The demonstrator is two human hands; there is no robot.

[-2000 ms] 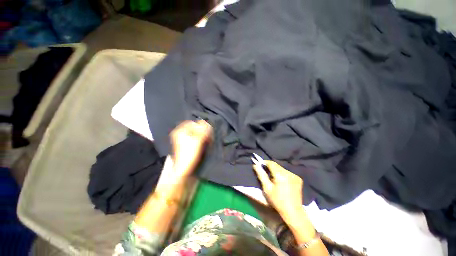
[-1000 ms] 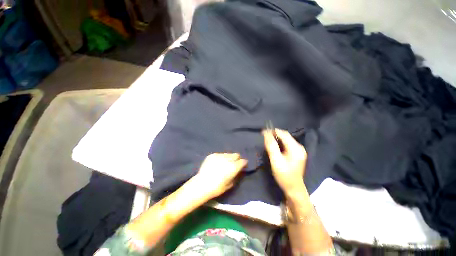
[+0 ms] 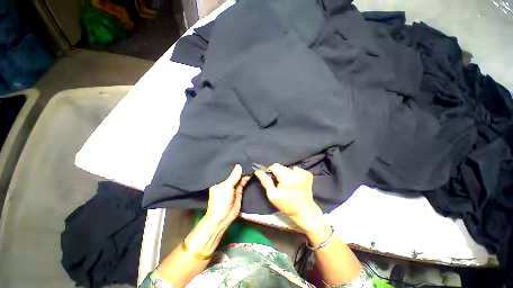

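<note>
A dark charcoal garment [image 3: 225, 121] lies spread over the near edge of the white table. A welt pocket slit [image 3: 247, 109] shows on its flat panel. My left hand [image 3: 226, 194] pinches the garment's near edge between thumb and fingers. My right hand [image 3: 289, 188] is close beside it, closed around small metallic thread snips [image 3: 260, 167] whose tips point left at the cloth by my left fingertips. The rest of the snips is hidden in my fist.
The white table [image 3: 126, 135] has a worn near edge. A crumpled garment pile [image 3: 455, 129] covers its right side. A pale bin [image 3: 45, 180] stands at left with a dark garment heap [image 3: 104, 236] in it. Blue bundles and a green bag [image 3: 101, 25] lie behind.
The garment has been turned and flattened, so the pocket slit shows clearly. My left hand has moved slightly left, and my right hand has moved down and left to meet it at the cloth's edge.
</note>
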